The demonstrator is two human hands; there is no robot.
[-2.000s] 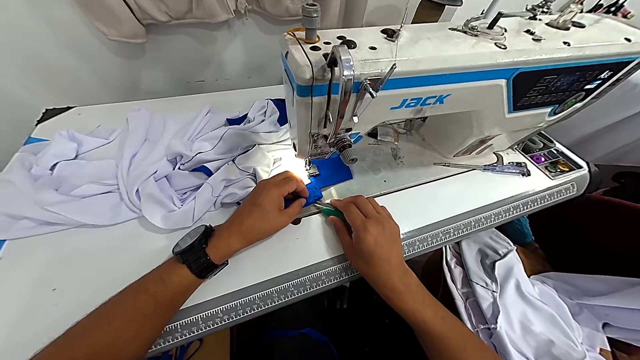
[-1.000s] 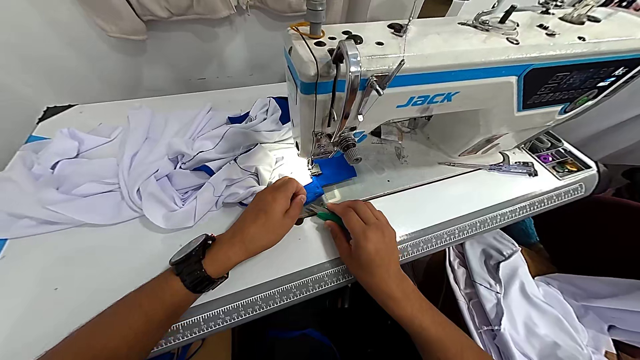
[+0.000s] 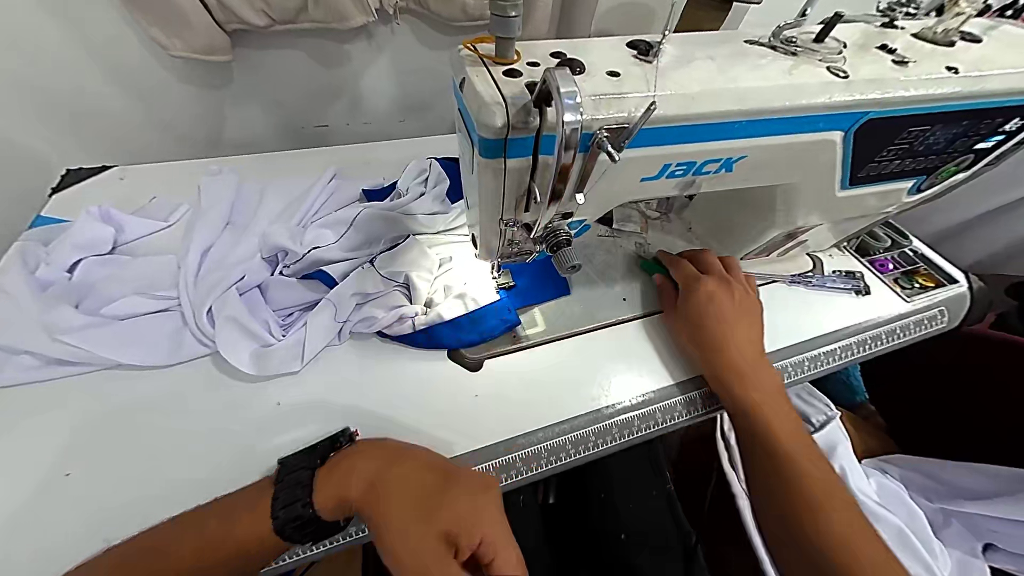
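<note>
White fabric with blue trim (image 3: 240,280) lies bunched left of the Jack sewing machine (image 3: 704,152). Its blue band (image 3: 464,324) runs under the lit presser foot (image 3: 506,278). My left hand (image 3: 432,504), below a black wristwatch, hangs over the table's front edge, away from the fabric; its fingers are partly hidden, so their grip is unclear. On the machine bed, right of the needle, my right hand (image 3: 708,308) holds a small green-handled tool (image 3: 654,266), probably thread snips, whose blades I cannot make out.
A metal tool (image 3: 824,280) lies right of my right hand, beside a compartment tray (image 3: 904,260) of small parts. A ruler strip (image 3: 608,432) lines the table's front edge. White cloth (image 3: 880,496) hangs over my lap at the lower right. Beige cloth (image 3: 296,16) hangs behind.
Both hands have left the blue band at the needle. My left hand has come down toward the table's front edge; my right hand has moved right with the green-handled tool.
</note>
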